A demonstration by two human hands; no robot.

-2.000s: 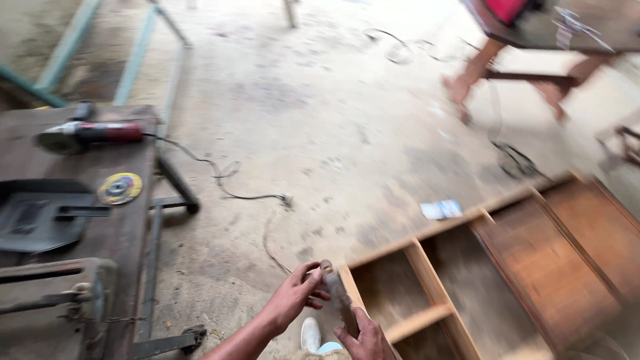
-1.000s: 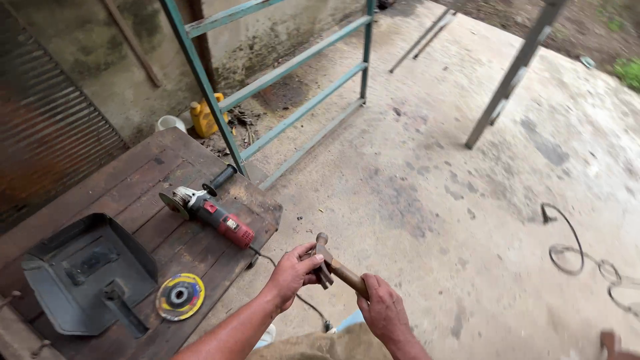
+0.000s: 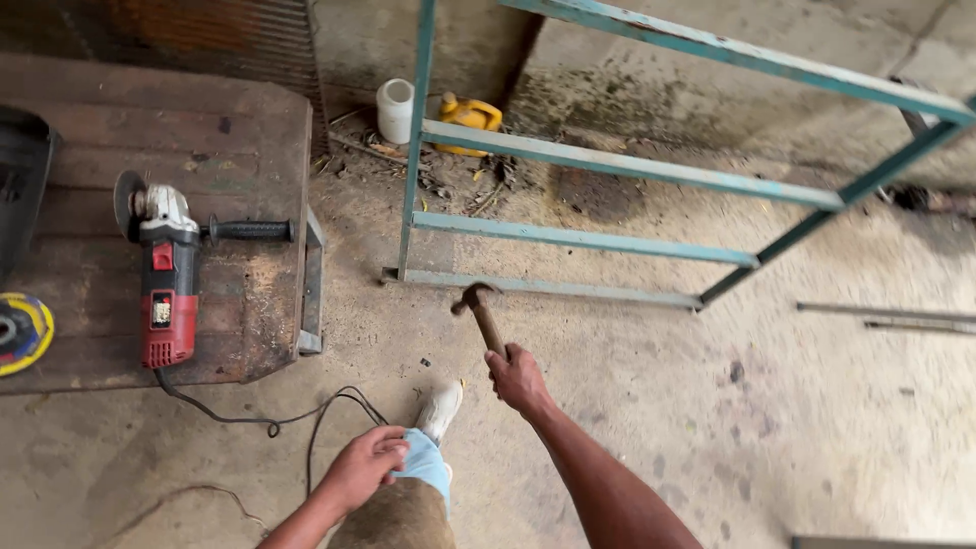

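A claw hammer (image 3: 488, 324) with a wooden handle is gripped low on the handle by my right hand (image 3: 520, 380), its dark metal head pointing away from me. The head appears in front of the lower rail of a teal metal frame (image 3: 587, 239); whether they touch I cannot tell. My left hand (image 3: 367, 463) holds nothing visible, its fingers loosely curled above my leg. On the wooden table (image 3: 267, 168) at the left lies a red and black angle grinder (image 3: 169, 282) with a side handle. A yellow-rimmed flap disc (image 3: 27, 332) rests at the table's left.
A black plastic tray-like piece (image 3: 23, 183) is at the far left. The grinder's cable (image 3: 229, 419) runs over the concrete floor near my foot. A white container (image 3: 395, 110) and a yellow jug (image 3: 469, 122) stand by the wall. Metal bars (image 3: 884, 316) lie at right.
My left hand has let go of the hammer, which both hands held one second ago. My right hand now holds it out farther ahead. The view has swung left toward the table and frame.
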